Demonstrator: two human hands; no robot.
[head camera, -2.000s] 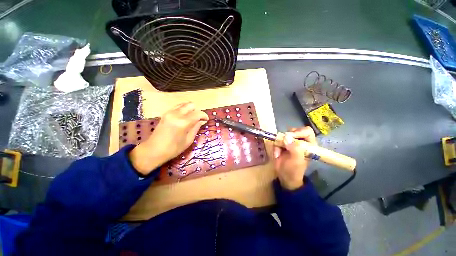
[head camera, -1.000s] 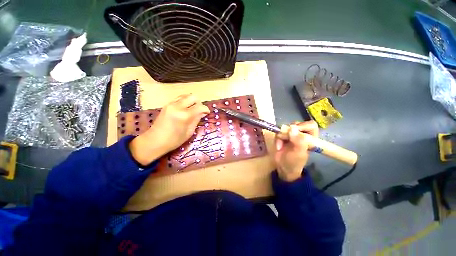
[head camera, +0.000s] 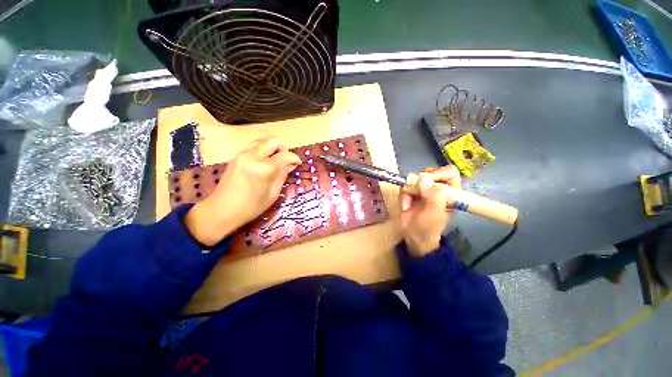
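Note:
The reddish-brown holed fixture board (head camera: 309, 221) lies tilted on the tan work board (head camera: 295, 263). Shiny silver round parts sit in its holes, and thin dark lead wires fan across its middle. My right hand (head camera: 427, 210) holds the soldering iron (head camera: 483, 207) by its pale handle; its dark tip points left at the board's upper middle, close to my left fingertips. My left hand (head camera: 254, 180) is over the board's left-middle part, thumb and fingers pinched together. What it pinches is too small to tell. A black pile of lead wires (head camera: 186, 147) lies at the upper left.
The black fan (head camera: 254, 74) stands behind the board. At right are the coil iron stand (head camera: 471, 109) and yellow sponge (head camera: 469, 154). At left are a plastic bag of metal parts (head camera: 94, 180) and a white bottle (head camera: 96, 99). A blue bin (head camera: 637, 40) is far right.
The view has shifted slightly, so the bench things appear moved a little to the left. Both hands keep nearly the same place over the board, with the iron tip still near my left fingertips.

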